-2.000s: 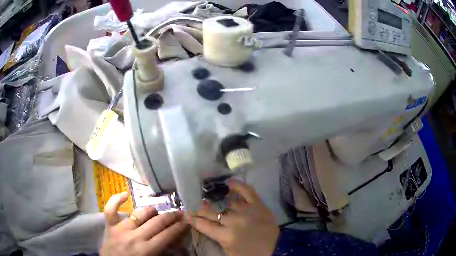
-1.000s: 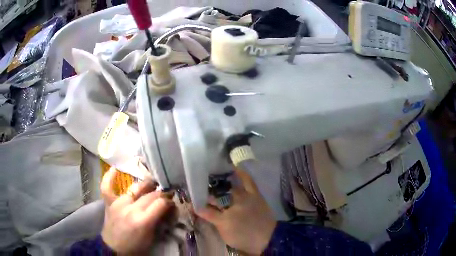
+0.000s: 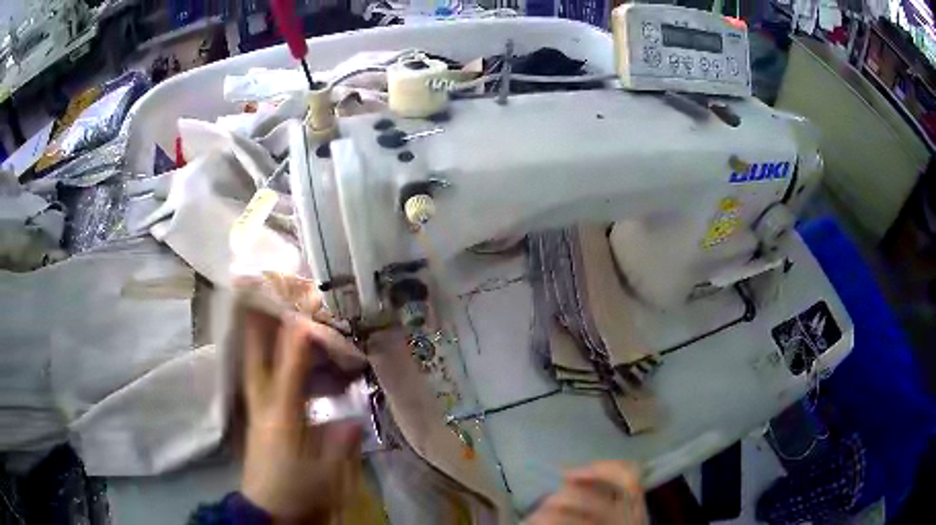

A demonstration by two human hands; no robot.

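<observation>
The white sewing machine (image 3: 513, 154) stands in front of me. A narrow tan strip (image 3: 416, 410) runs from under the machine head toward me, curving right at the bottom. My left hand (image 3: 282, 410) is blurred, left of the needle area, at the raised edge of a pale grey-beige cloth (image 3: 231, 338); its grip is unclear. My right hand (image 3: 595, 497) is at the bottom edge, partly cut off, right of the strip and apart from it; its fingers are blurred. The needle tip is hidden.
A bundle of tan strips (image 3: 590, 318) lies under the machine arm. Flat pale grey panels (image 3: 123, 359) lie at the left. Bunched pale cloth (image 3: 221, 205) is behind the head. A control panel (image 3: 683, 51) stands on top. A red-handled tool (image 3: 290, 31) stands upright in the head's holder.
My right hand has moved from the needle area to the bottom right. My left hand has shifted slightly, and cloth edge now rises beside it. The tan strip is uncovered. The view has turned and drawn back.
</observation>
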